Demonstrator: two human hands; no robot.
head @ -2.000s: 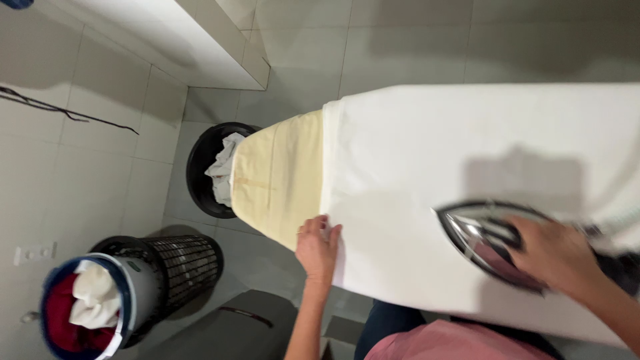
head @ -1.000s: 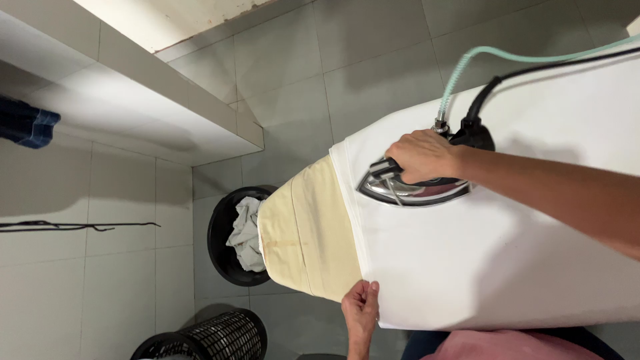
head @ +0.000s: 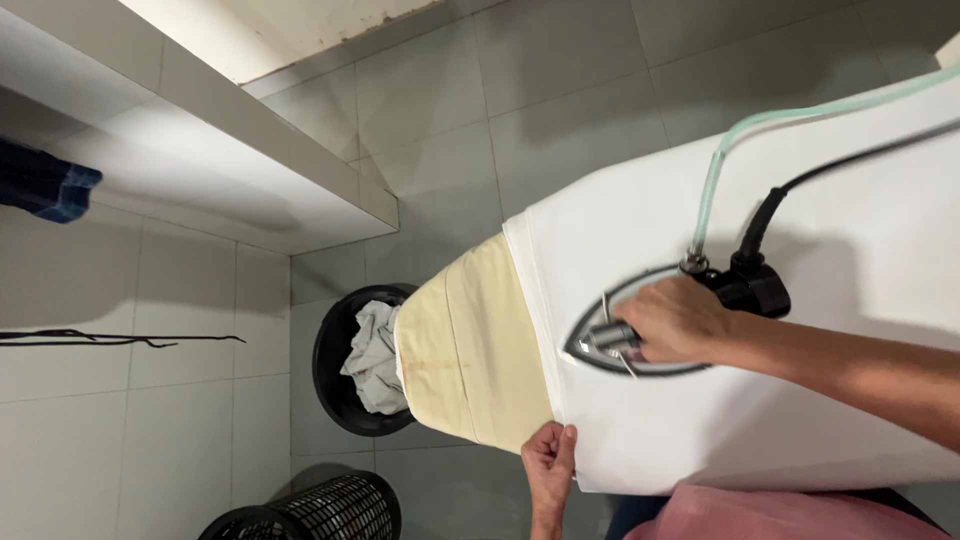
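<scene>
A white cloth [head: 757, 405] lies spread over an ironing board, whose yellowish padded cover [head: 480, 345] shows at the narrow end. My right hand [head: 671, 319] grips the handle of a steam iron [head: 615, 337]; the iron is flat on the cloth, its tip toward the cloth's hemmed edge. From the iron's rear run a pale green hose [head: 711, 187] and a black power cord [head: 840, 157]. My left hand [head: 550, 457] pinches the near corner of the cloth between thumb and fingers at the board's near edge.
Below the board's narrow end stands a black basin [head: 330, 375] with crumpled light fabric [head: 373, 360]. A black lattice basket [head: 337, 506] is at the bottom left. Thin dark wires [head: 150, 339] and a dark blue garment [head: 52, 187] show at left, near a tiled ledge [head: 285, 150].
Two seconds ago the iron was farther from the cloth's hemmed edge and nearer my body; it has moved toward that edge. My left hand has closed on the cloth. The view has shifted.
</scene>
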